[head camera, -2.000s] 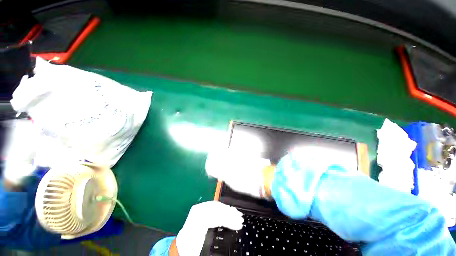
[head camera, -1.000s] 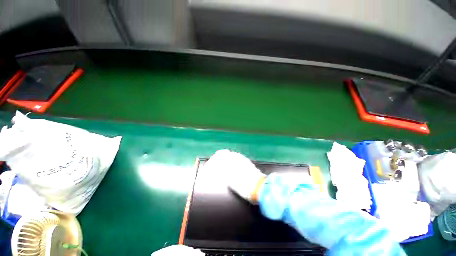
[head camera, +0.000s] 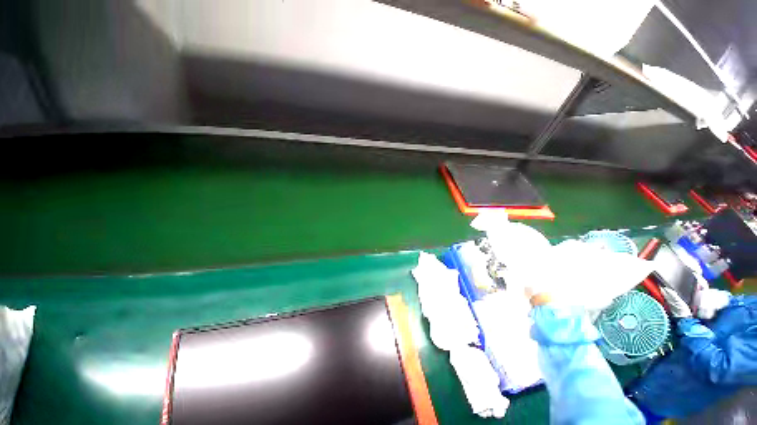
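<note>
The open laptop's black screen (head camera: 307, 365) lies in front of me at lower centre, with lamp glare across it. The orange carrier tray (head camera: 412, 357) shows along its right edge. My right hand (head camera: 519, 257), in a white glove, is over the far right part of the blue bin (head camera: 490, 332), next to small round-topped bottles (head camera: 494, 267). Its fingers blend with the white things around it, so its grip cannot be told. My left hand is out of the picture.
White wipers (head camera: 448, 307) lie between laptop and bin. A closed laptop (head camera: 498, 187) sits on the green belt (head camera: 249, 220). At the right are a white bag (head camera: 610, 274), teal fans (head camera: 633, 324) and a person in blue (head camera: 705, 357). A white bag (head camera: 12, 344) shows at far left.
The view has swung right. My right hand has left the screen and moved right to the blue bin. My left hand has gone out of view.
</note>
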